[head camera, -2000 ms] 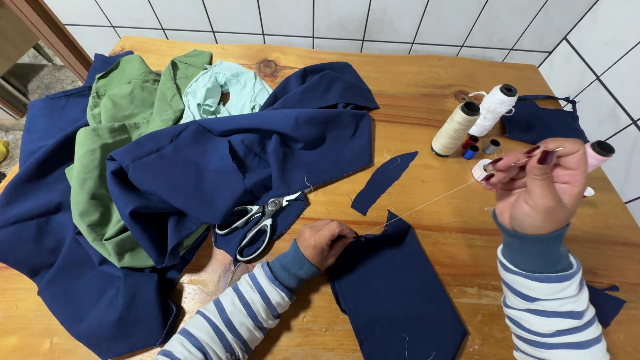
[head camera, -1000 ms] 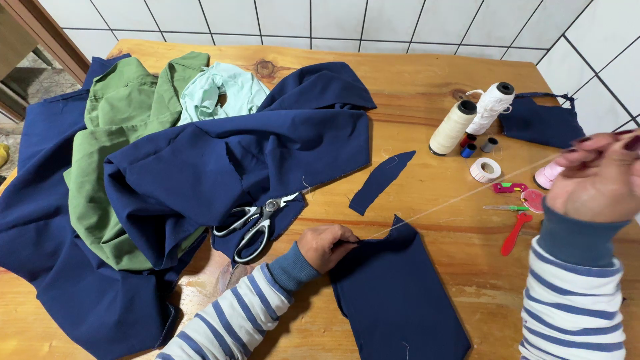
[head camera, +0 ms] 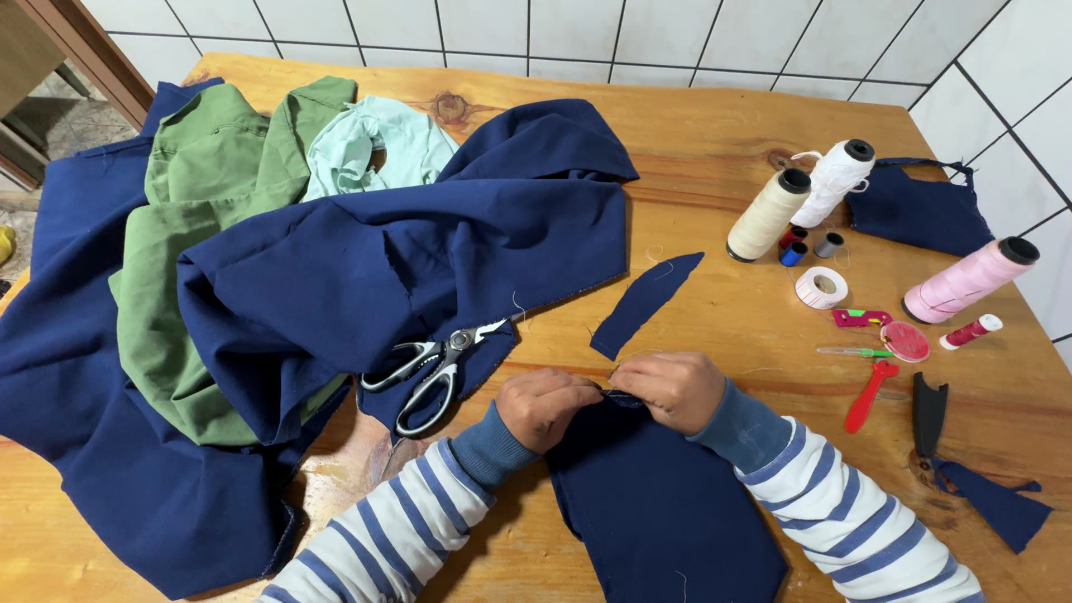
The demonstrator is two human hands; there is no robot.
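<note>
A navy fabric piece lies at the front of the table, its upper edge pinched between both hands. My left hand grips the left part of that edge; my right hand holds it just to the right, fingertips close to the left ones. Pale stitches or thread show along the edge between them. Any needle is too small or hidden to tell. Scissors with black and grey handles rest partly open on navy cloth, left of my left hand. A narrow navy scrap lies beyond my hands.
Piled navy cloth, green cloth and mint cloth cover the left. At right stand a cream thread cone, a white cone and a pink cone, near a tape roll and a red tool.
My right hand, raised at the right with a stretched thread one second ago, has come down and left to the fabric edge beside my left hand. My left hand stays at that edge.
</note>
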